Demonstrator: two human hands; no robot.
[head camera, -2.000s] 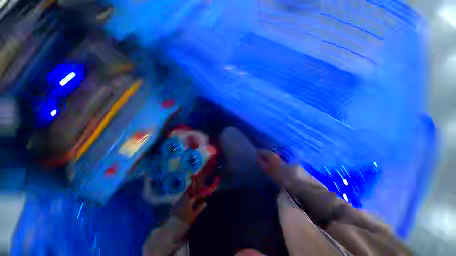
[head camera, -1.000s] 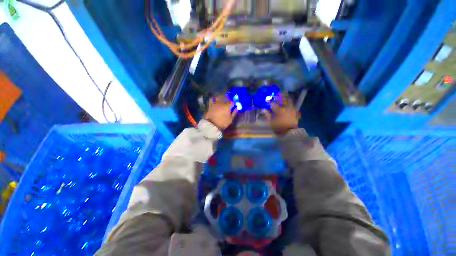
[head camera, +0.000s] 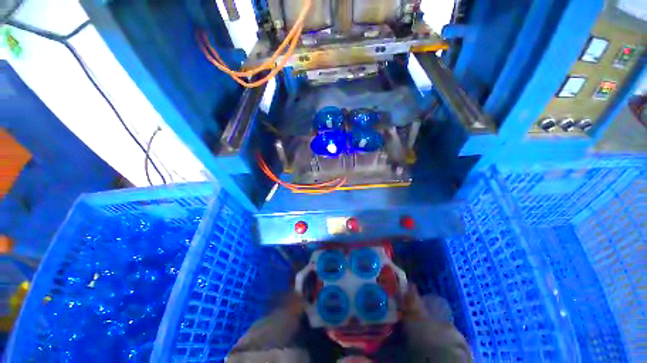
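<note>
The white holding tray (head camera: 351, 289) rests on a red stool (head camera: 362, 339) in front of me, with four blue plastic parts (head camera: 333, 303) seated in it like cups. My left hand (head camera: 287, 310) is at the tray's left edge and my right hand (head camera: 417, 306) at its right edge. Both are blurred and dark; the fingers seem closed on the tray's sides. In the press, blue domes (head camera: 329, 144) sit in a two-by-two group on the lower fixture (head camera: 340, 169), with no hand on them.
The upper tooling (head camera: 340, 57) is raised, with orange hoses (head camera: 248, 79) at its left. Three red buttons (head camera: 352, 225) are on the blue ledge. A crate full of parts (head camera: 106, 283) stands left, another crate (head camera: 525, 283) right. A control panel (head camera: 592, 85) is at the upper right.
Both hands have left the domes in the press and come back to the sides of the tray. The domes stay on the fixture. Earlier, the view was turned towards the right-hand crates.
</note>
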